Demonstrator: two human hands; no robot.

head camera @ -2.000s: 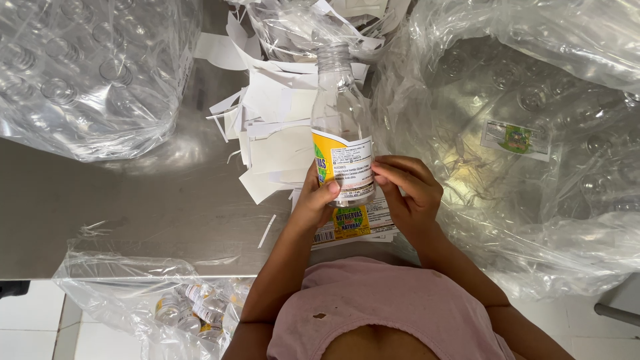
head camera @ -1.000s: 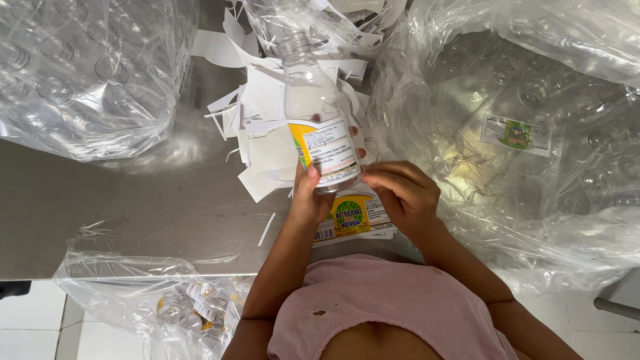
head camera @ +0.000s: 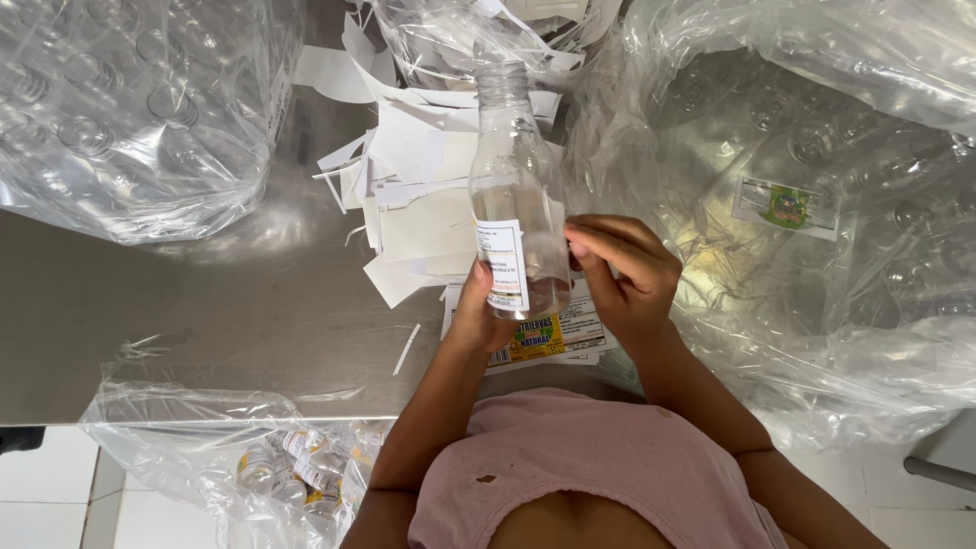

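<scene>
A clear plastic bottle, uncapped and tilted, stands out above the metal table with a printed label on its lower left side. My left hand grips the bottle near its base, thumb by the label's edge. The fingertips of my right hand are pinched together at the bottle's right side; whether they hold anything cannot be told. Beneath the bottle's base, partly covered by it and my left hand, lies a stack of printed labels.
White backing paper scraps lie behind the bottle. Plastic bags of clear bottles stand at left and right; a loose label rests on the right one. Labelled bottles sit in a bag below the table edge.
The bottle has turned in my left hand, so the label's yellow part, visible earlier, is mostly out of sight. My right hand has moved up along the bottle's side.
</scene>
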